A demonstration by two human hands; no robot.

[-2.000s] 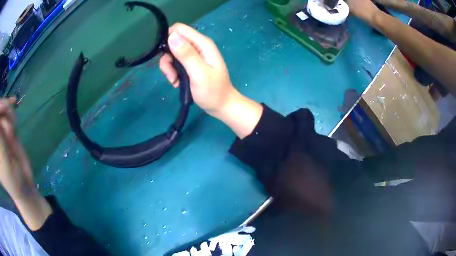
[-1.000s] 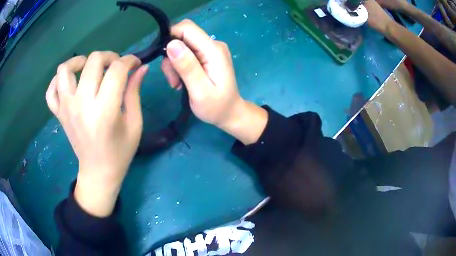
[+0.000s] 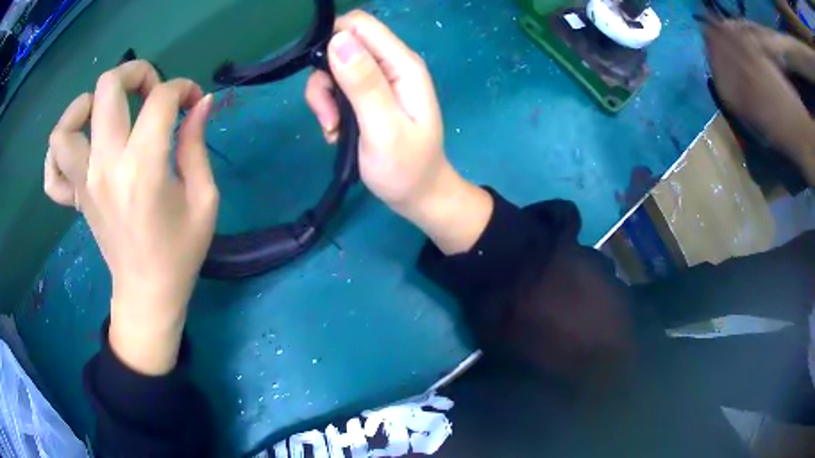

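Note:
My right hand point(image 3: 389, 121) grips a large black headband point(image 3: 268, 249) at the joint where a smaller black C-shaped arm point(image 3: 277, 64) meets it. The padded stretch of the headband lies low, over the bench top. My left hand point(image 3: 147, 174) is left of the arm's lower tip, thumb and forefinger pinched together. A hair-thin dark wire point(image 3: 214, 89) runs from those fingertips toward the arm's tip. My left hand hides part of the headband's left side; its far end shows above the knuckles.
A green hand press point(image 3: 594, 67) with a white disc point(image 3: 625, 22) stands at the upper right. Another person's hands point(image 3: 760, 85) are beside it. Cardboard point(image 3: 715, 197) is beyond the bench edge. Translucent plastic point(image 3: 31, 402) is at lower left.
My left hand came in from the left edge to the arm's tip, then drew back slightly left with the wire. My right hand has shifted slightly right with the headband. The other person's hands moved right.

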